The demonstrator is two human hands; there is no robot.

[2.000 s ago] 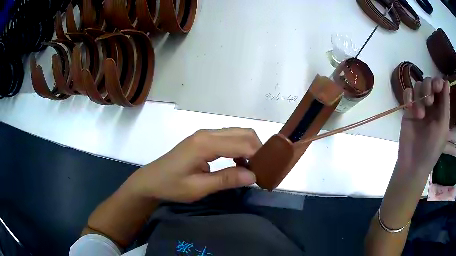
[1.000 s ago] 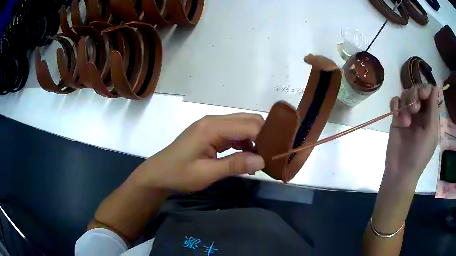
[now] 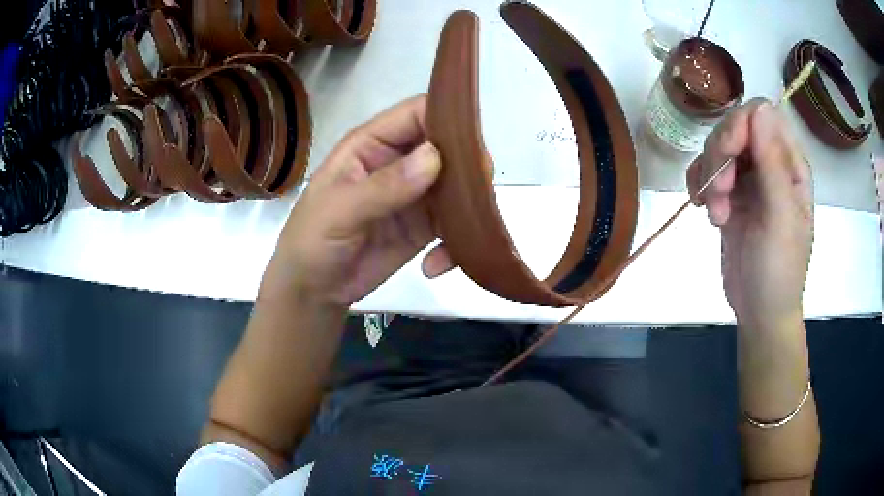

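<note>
My left hand [image 3: 373,199] grips a wide brown headband [image 3: 465,174] by one arm. The headband is raised with its two rounded ends up and its curve down; a black speckled strip [image 3: 598,184] lines the inside. My right hand [image 3: 761,194] holds a thin applicator rod [image 3: 669,228] with a pale handle end. The rod slants down to the left, across or behind the bottom of the headband, to near my apron; whether it touches the edge is unclear. The open paint jar [image 3: 681,107] holds glossy brown liquid, with a thin dark stick in it.
Brown headbands [image 3: 286,126] stand in overlapping rows at the left, with black headbands [image 3: 29,184] at the far left. A small clear cup [image 3: 664,41] stands by the jar. A coiled brown strip [image 3: 824,97] lies at the right. A pale sheet covers part of the white table [image 3: 145,242].
The headband has been raised and turned, so its open C shape now faces me. My left hand moved up with it. The rod now slants more steeply, its lower end nearer my apron.
</note>
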